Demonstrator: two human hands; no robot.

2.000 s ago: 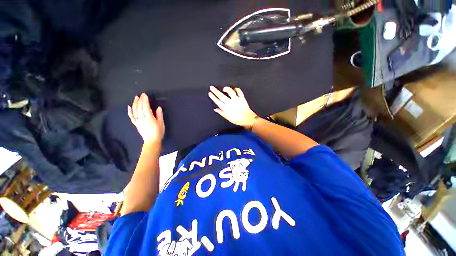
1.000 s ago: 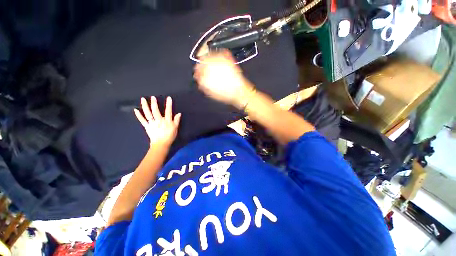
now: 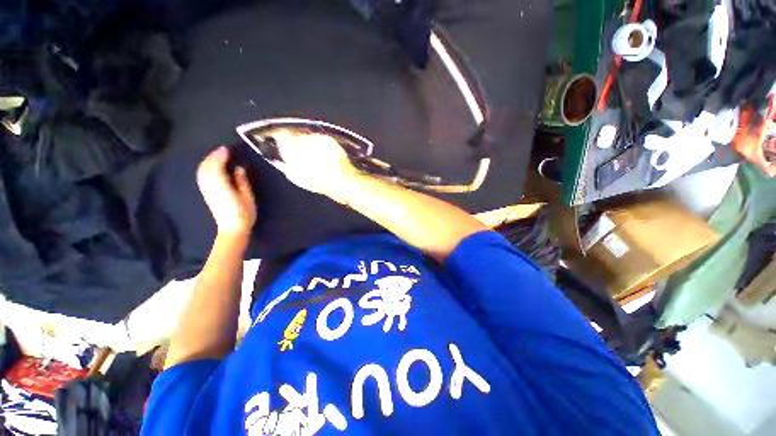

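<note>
The steam iron [image 3: 362, 146], dark with a pale outlined soleplate edge, lies on the dark cloth with its tip pointing left. My right hand [image 3: 313, 160] is closed around its handle and hides most of the top. My left hand [image 3: 226, 189] rests at the dark garment [image 3: 191, 204], just left of and below the iron's tip, with its fingers curled; whether it pinches the cloth cannot be told. The hose [image 3: 459, 77] runs from the back of the iron to the right and curves up over the pressing table [image 3: 340, 64].
A crumpled dark cloth heap [image 3: 77, 187] lies at left. At right are a green-edged side table [image 3: 625, 94] with a white tape roll [image 3: 634, 39] and a small dark rectangle [image 3: 616, 167], a round tin [image 3: 579, 98] beside its edge, and a cardboard box [image 3: 655, 238] below.
My right hand has taken hold of the iron, which has moved left and nearer to me. My left hand has moved left, and its spread fingers have curled.
</note>
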